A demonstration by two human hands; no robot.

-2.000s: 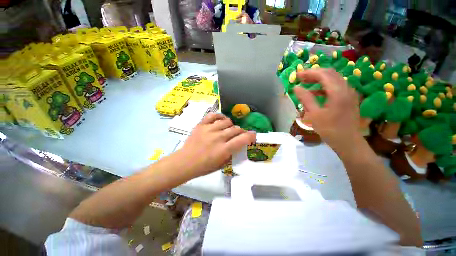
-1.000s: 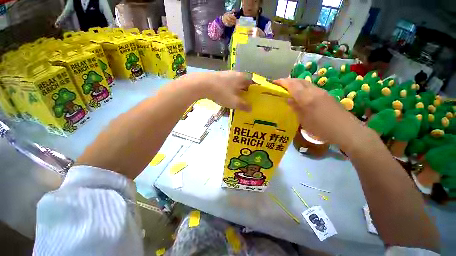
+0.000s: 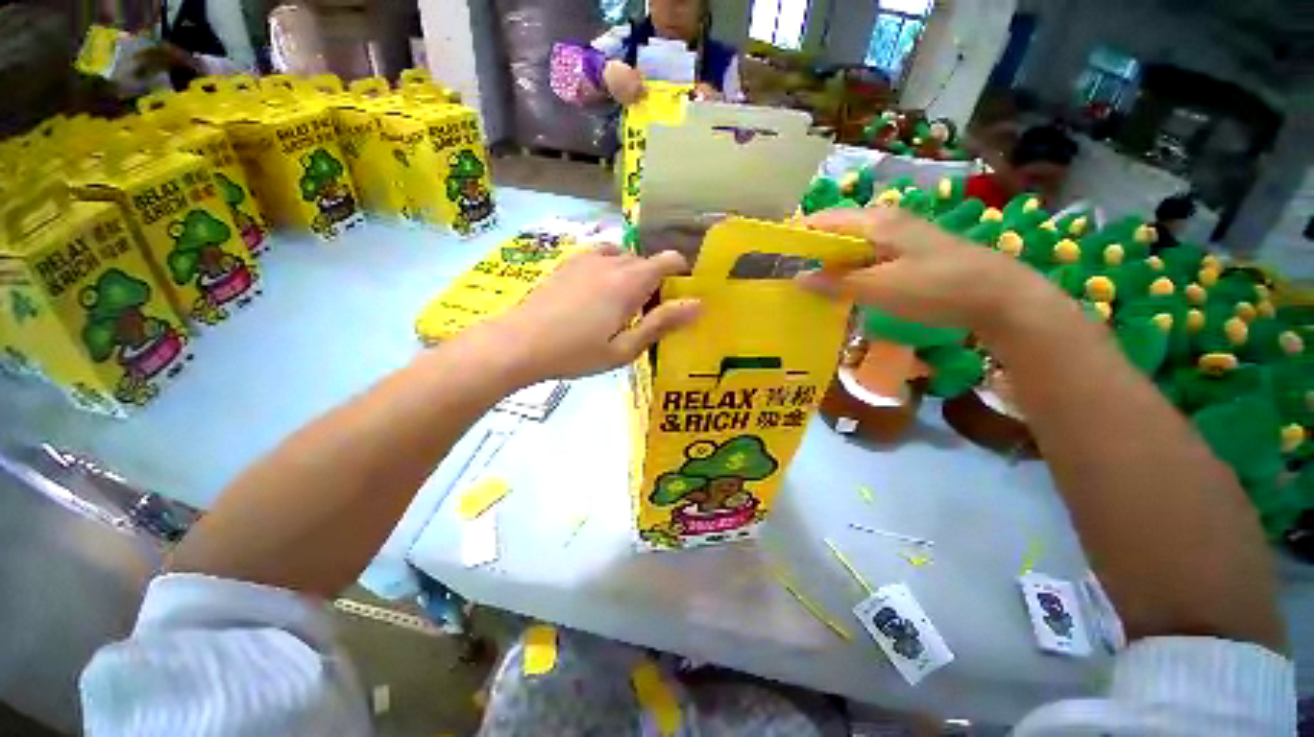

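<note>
A yellow gift box (image 3: 721,396) stands upright on the table in front of me, its "RELAX & RICH" tree print facing me. Its yellow handle panel (image 3: 785,238) with an oblong hole is raised, and a pale back flap (image 3: 728,173) stands up behind it. My left hand (image 3: 613,303) is at the box's top left edge, fingers on the rim. My right hand (image 3: 901,267) holds the right end of the handle panel. The inside of the box is hidden.
Rows of finished boxes (image 3: 180,245) stand at left. Flat blanks (image 3: 497,274) lie behind my left arm. Plush tree toys (image 3: 1138,295) crowd the right. Two insert cards (image 3: 905,631) and thin scraps lie near the front edge. Other people (image 3: 670,58) are across the table.
The handle panel now stands up with its hole showing; a second ago the top was folded down under my hands. My left hand has moved down to the left rim.
</note>
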